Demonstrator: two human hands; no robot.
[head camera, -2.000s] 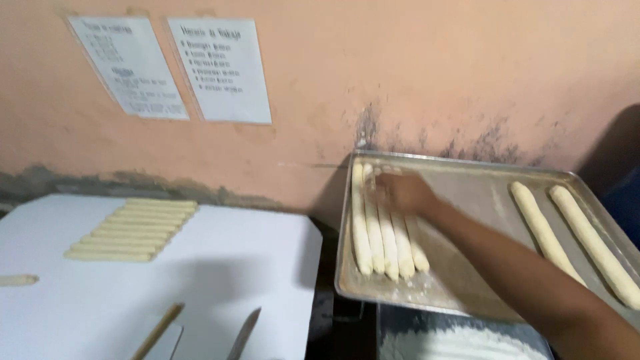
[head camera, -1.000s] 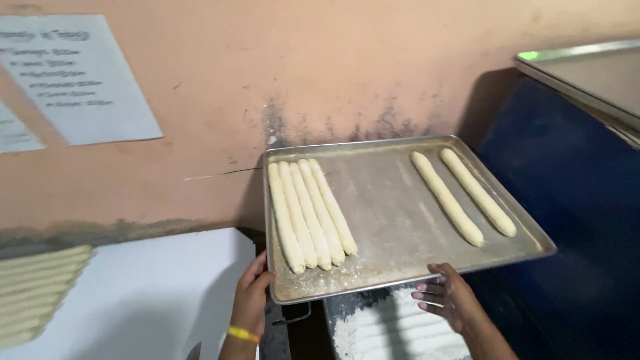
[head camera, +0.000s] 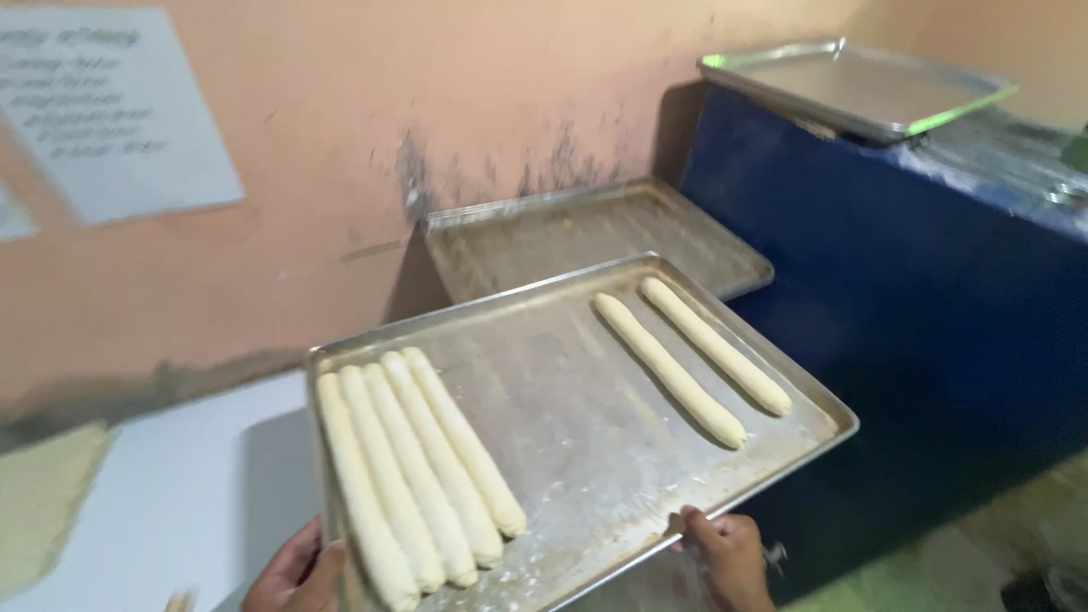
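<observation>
A metal baking tray (head camera: 552, 408) is held up, slightly tilted, between my two hands. My left hand (head camera: 297, 569) grips its left edge near the lower corner. Fingers of my right hand (head camera: 722, 548) close over the near edge, toward the right. Several dough strips (head camera: 416, 476) lie side by side along the tray's left side. Two more dough strips (head camera: 671, 370) rest apart from them on the right. Bare metal shows between the two groups. Behind and partly under the held tray is another baking tray (head camera: 595, 225) with nothing on it.
A white table (head camera: 195, 476) stands at the left, with pale dough (head camera: 51, 501) at its edge. To the right is a dark blue cabinet-like block (head camera: 884, 280) with an upper metal tray (head camera: 850, 85) on top. Papers with writing (head camera: 119, 119) hang on the wall behind.
The loaded tray has come away from the wall, toward me, uncovering the other tray beneath. Two seconds ago one hand was at the left group of strips; now both hands grip the tray.
</observation>
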